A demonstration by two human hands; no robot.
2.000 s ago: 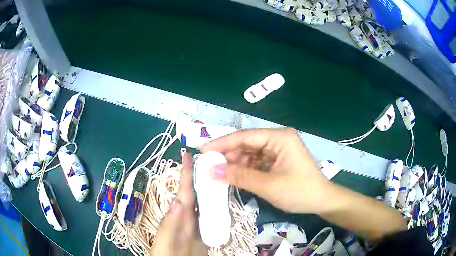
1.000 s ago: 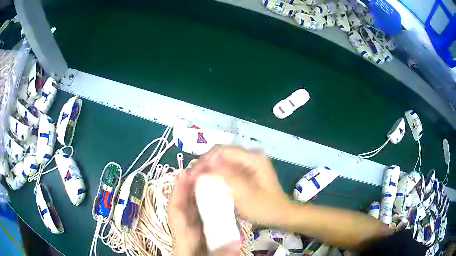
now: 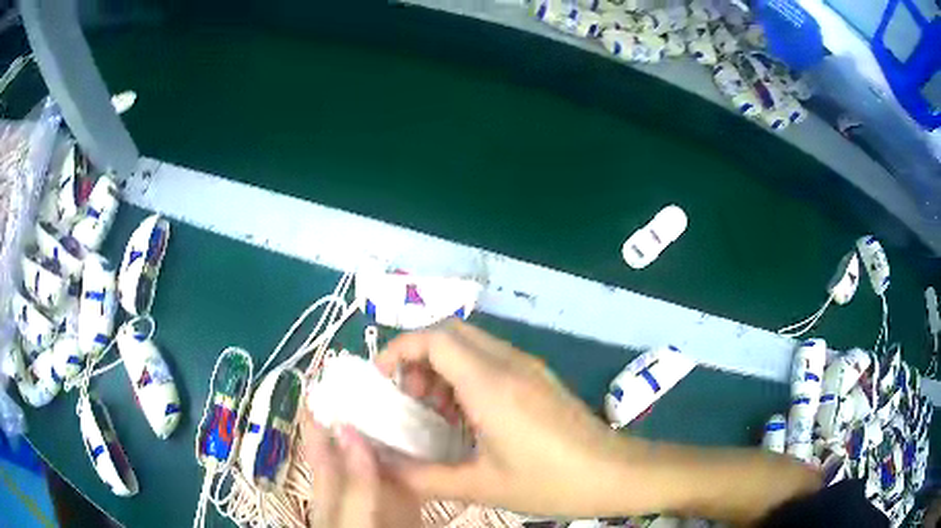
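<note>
A plain white unit [image 3: 374, 408] is tilted between my two hands, slightly blurred. My left hand [image 3: 356, 480] holds it from below, cut off by the bottom edge. My right hand [image 3: 464, 397] grips its right side and covers that end. A printed white shell [image 3: 418, 297] lies against the metal rail just beyond my hands. Two open units, one with a green board and blue and red parts [image 3: 224, 407] and another beside it [image 3: 271, 428], lie left of my hands. A heap of pale cord [image 3: 279, 500] lies partly under my hands.
Printed shells [image 3: 98, 299] and a clear bag [image 3: 23, 196] lie at left. A dense heap of units [image 3: 872, 433] is at right, with one unit [image 3: 648, 386] by the rail [image 3: 578, 309]. Beyond are the green belt [image 3: 341, 124], a white cover [image 3: 655, 236] and corded units [image 3: 844, 278].
The white unit has gone from upright to tilted leftward, and my hands have turned with it. The loose cover and corded units on the belt have moved right. A printed unit by the rail is now uncovered.
</note>
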